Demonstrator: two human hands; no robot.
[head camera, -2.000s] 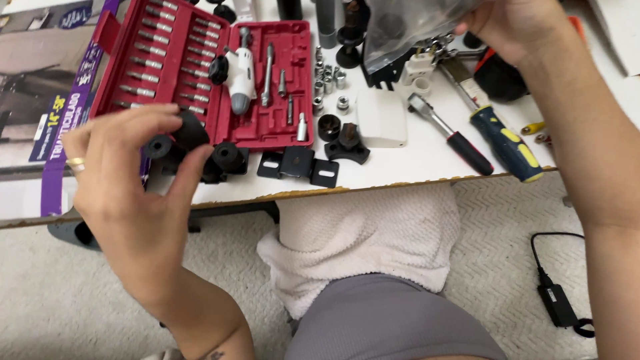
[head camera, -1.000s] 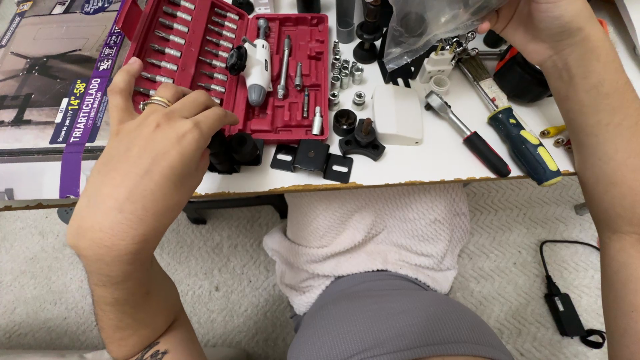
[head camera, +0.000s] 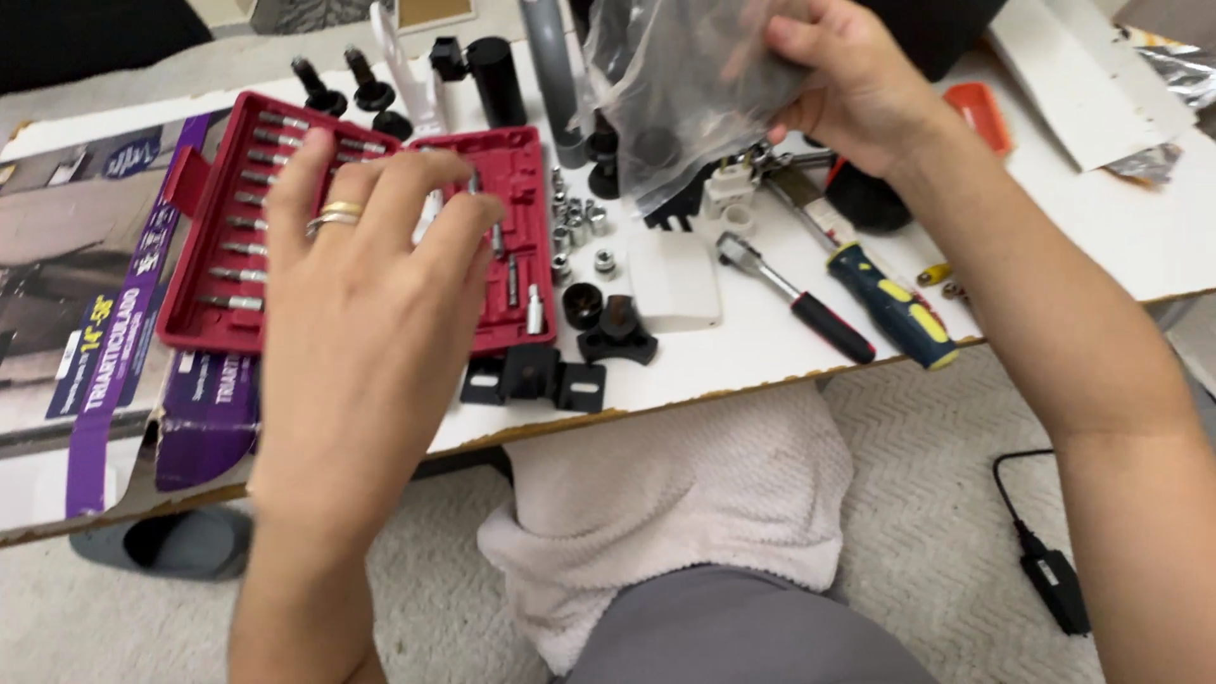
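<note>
My left hand, with rings on one finger, hovers over the open red tool case, fingers spread and bent; nothing shows between them. Bits stand in rows in the case's left half. In my right hand is a clear plastic bag, pinched at its side; dark shapes show through it. Beneath the bag lie a white plastic cover, small metal sockets and a ratchet with a black and red handle. A black slotted bracket lies by the table edge, beside a black three-lobed knob.
A printed cardboard box covers the table's left end. A blue and yellow handled tool lies right of the ratchet. Black cylindrical parts stand behind the case. White panels rest at the back right. A black adapter with cable is on the floor.
My left hand held a black cylindrical part near the case's front edge two seconds ago; now it is above the case without that part showing. My right hand still holds the bag. The view has shifted.
</note>
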